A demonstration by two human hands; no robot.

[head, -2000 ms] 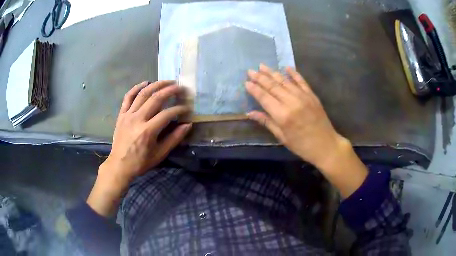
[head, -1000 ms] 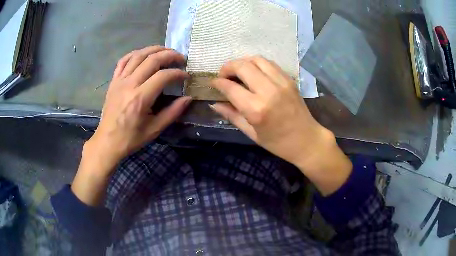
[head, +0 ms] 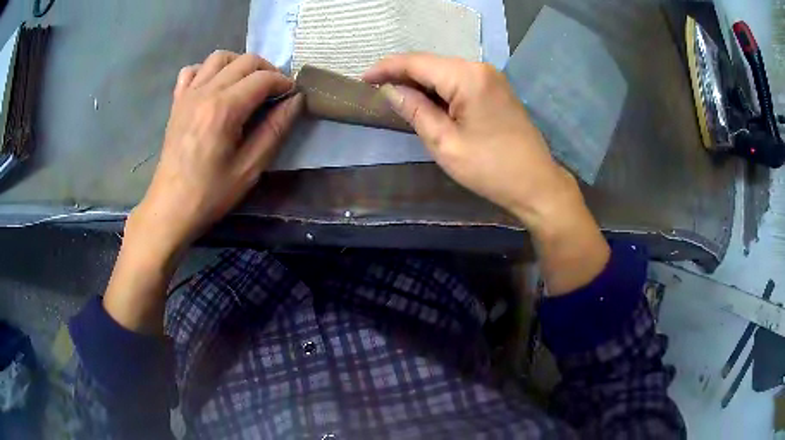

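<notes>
The cream ribbed pocket piece (head: 387,34) lies on the white backing sheet (head: 344,148) at the top centre. Its brown band is lifted and tilted at the near edge. My left hand (head: 215,129) pinches the band's left corner between thumb and fingers. My right hand (head: 482,125) pinches the band's right part, thumb in front. The backing sheet shows below the band. The thin grey pocket template (head: 568,86) lies on the table just right of the sheet, partly behind my right hand.
The steam iron (head: 714,86) rests at the far right, its red handle beside it. A stack of pressed pockets (head: 24,94) stands at the left edge. Scissor handles (head: 41,7) show at the top left. The table's rounded front edge (head: 344,225) runs across below.
The template has come off the sheet and lies to the right. The pocket piece now shows its ribbed face, its band turned to the near side and, since a second ago, lifted off the sheet.
</notes>
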